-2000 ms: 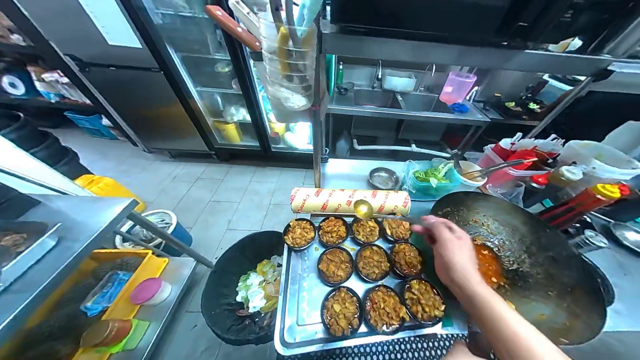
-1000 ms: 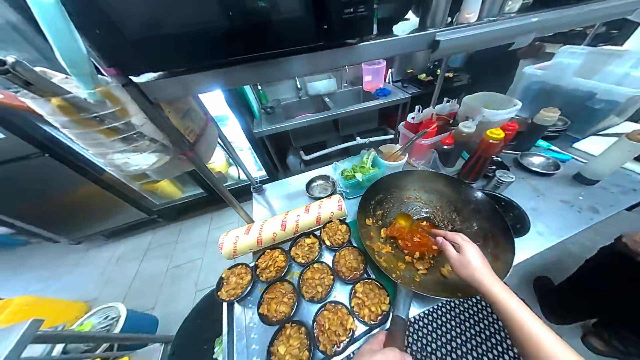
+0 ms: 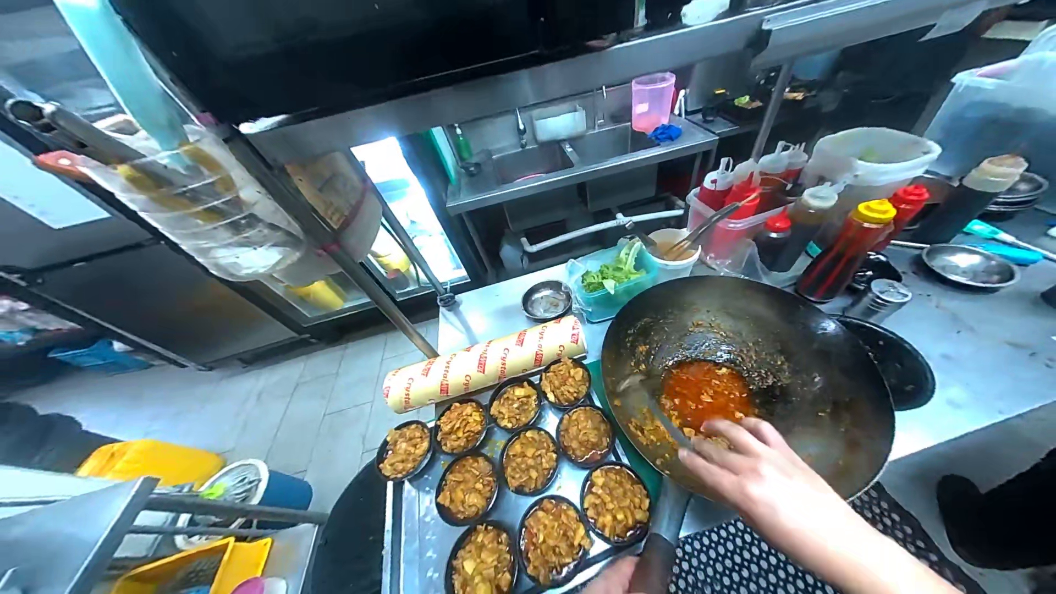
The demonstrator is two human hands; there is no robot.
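My right hand [image 3: 734,462] is over the near edge of a dark wok [image 3: 825,429], closed on the handle of a spoon [image 3: 660,408] whose bowl rests inside the wok, left of red-orange sauce [image 3: 708,392] with food bits. At the bottom edge, my left hand [image 3: 615,577] grips the wok's handle [image 3: 656,561]; much of that hand is cut off. Several black bowls of chopped cooked food [image 3: 553,536] stand in rows on a metal tray [image 3: 396,528] left of the wok. A roll of cling film [image 3: 487,363] lies behind them.
Behind the wok are a container of green leaves [image 3: 615,272], a white tub with utensils [image 3: 675,252], a small metal bowl [image 3: 546,300] and squeeze bottles [image 3: 846,247]. A black pan [image 3: 903,363] sits right of the wok. Hanging utensils [image 3: 190,190] are at upper left.
The view has swung toward the wok. My right hand was beside the wok's left rim two seconds ago; it is now over the wok. My left hand has come onto the wok handle.
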